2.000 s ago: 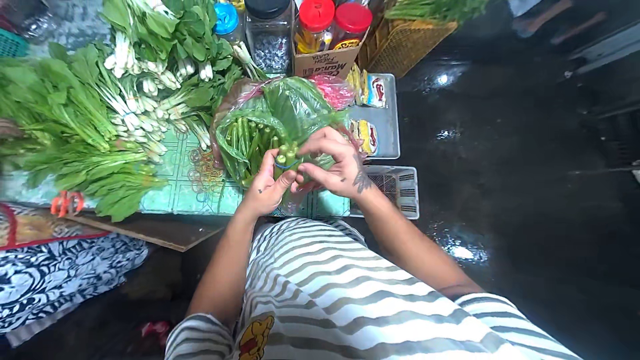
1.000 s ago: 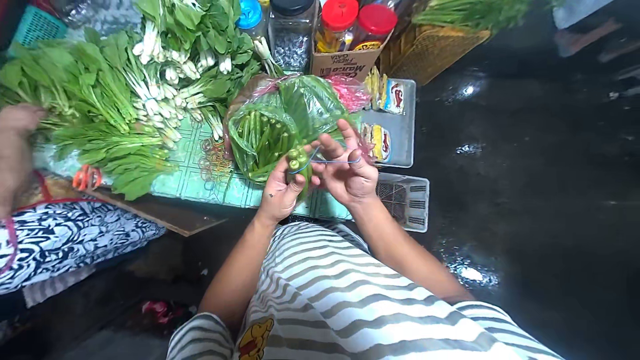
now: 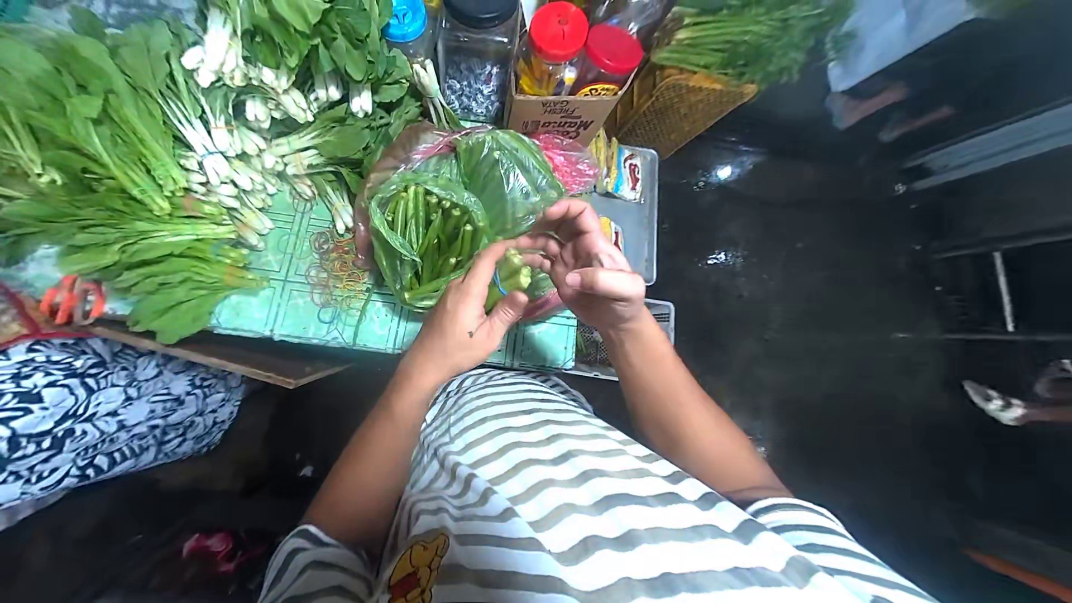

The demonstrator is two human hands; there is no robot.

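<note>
My left hand (image 3: 469,314) holds a small bundle of okra (image 3: 511,276), its stem ends showing between thumb and fingers, with a blue rubber band around it. Close against the bundle's right side, my right hand (image 3: 595,268) has its fingers curled; whether they grip anything cannot be told. Behind my hands, a green plastic bag (image 3: 469,184) stands open with more okra (image 3: 431,230) inside. Loose rubber bands (image 3: 339,268) lie on the green table cover (image 3: 285,314) left of the bag.
Bundled leafy greens (image 3: 109,142) with white stems cover the left. Orange-handled scissors (image 3: 74,300) lie near the edge. Jars (image 3: 477,59), a cardboard box (image 3: 557,113), a grey tray (image 3: 641,226) and a yellow basket (image 3: 687,109) stand behind and right. A person's patterned garment (image 3: 100,419) is at left.
My right hand, fingers spread with a blue band on them one second ago, is now curled beside the okra bundle. The other person's hand at the far left is out of view.
</note>
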